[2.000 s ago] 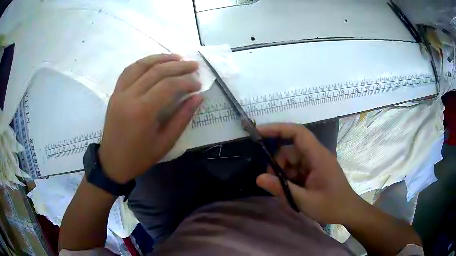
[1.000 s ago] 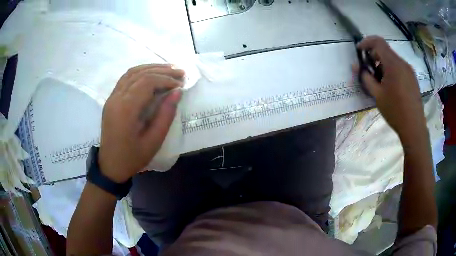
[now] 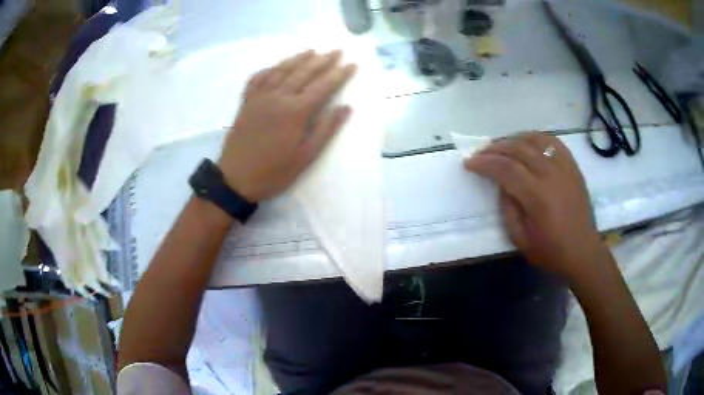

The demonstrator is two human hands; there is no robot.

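A white fabric piece (image 3: 347, 208) lies on the white machine table, its pointed end hanging over the front edge. My left hand (image 3: 289, 123) lies flat on its upper left part, thumb apart from the fingers, palm down. My right hand (image 3: 536, 193) is to the right above the table and pinches a small white fabric scrap (image 3: 468, 144) between thumb and fingers. The black-handled scissors (image 3: 596, 81) lie on the table beyond my right hand.
Dark snips (image 3: 658, 91) lie right of the scissors. Blurred metal machine parts (image 3: 436, 62) are at the top, beside a small tan block (image 3: 486, 47). A cream fabric bundle (image 3: 73, 170) hangs at the left edge. Pale cloth (image 3: 644, 281) lies below the table at right.
My right hand has let go of the scissors, now lying at right, and holds a scrap. My left hand has flattened on the fabric, which now hangs over the edge. The view has shifted.
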